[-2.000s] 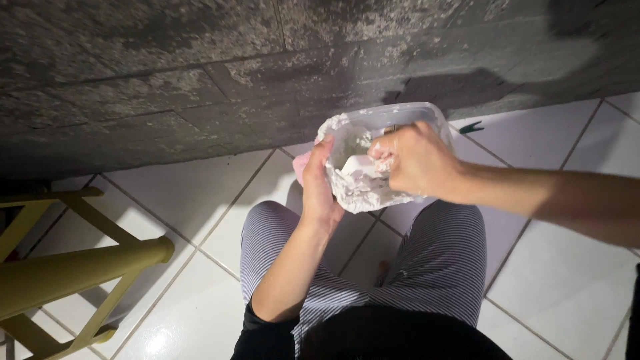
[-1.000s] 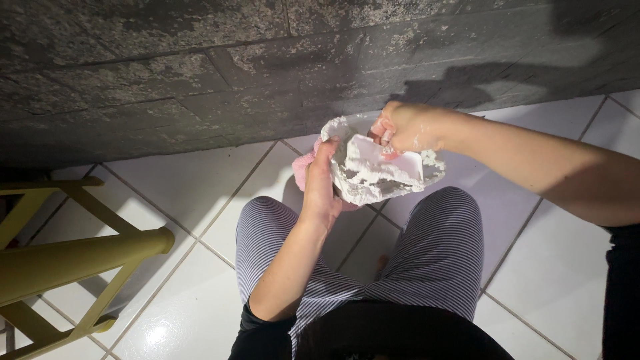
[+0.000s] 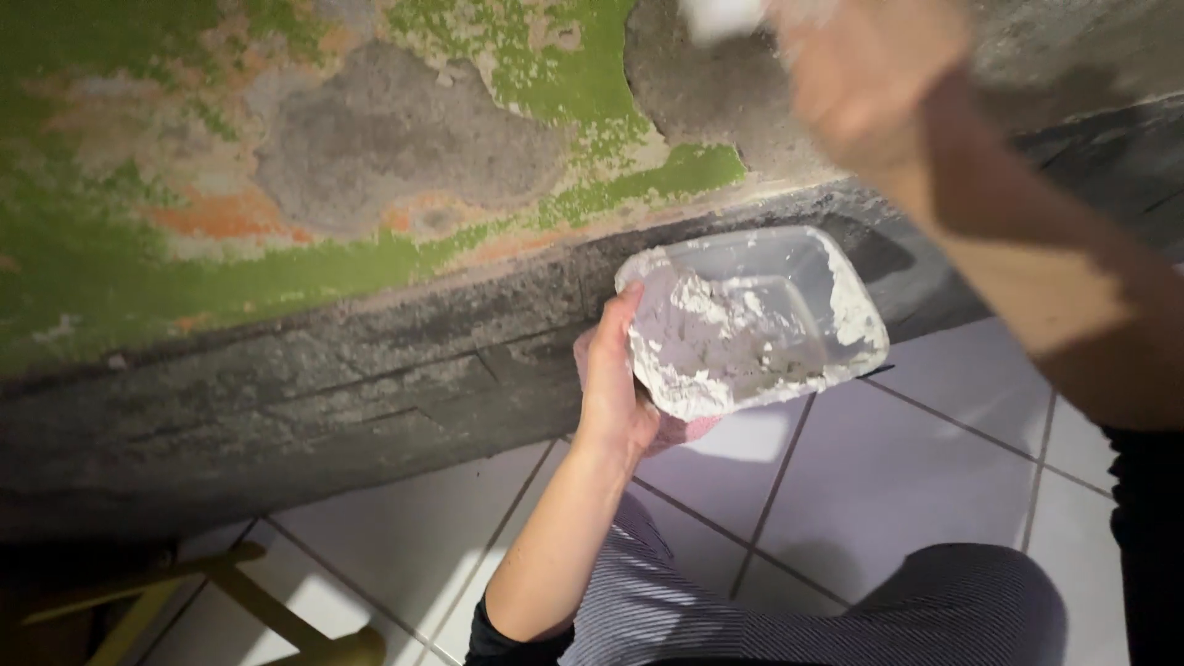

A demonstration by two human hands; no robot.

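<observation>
A clear plastic tub (image 3: 814,324), smeared with white paste or plaster inside and on its rim, is tilted in my left hand (image 3: 615,379). That thumb lies over the near left rim, and a pink cloth (image 3: 684,433) is pressed beneath the tub. My right hand (image 3: 869,74), blurred, is raised at the top of the view in front of the wall. It grips a white object (image 3: 726,17), partly cut off by the top edge; what it is exactly cannot be made out.
Ahead stands a wall (image 3: 407,139) with peeling green paint and bare grey patches. Dark, worn tiling (image 3: 351,407) runs along its base. White floor tiles (image 3: 888,462) lie below, and a yellow-green stool or stand (image 3: 277,601) is at the lower left.
My right hand has left the tub and risen to the wall with the white object. My left hand still holds the tub. The view has tipped up, bringing the green wall into sight.
</observation>
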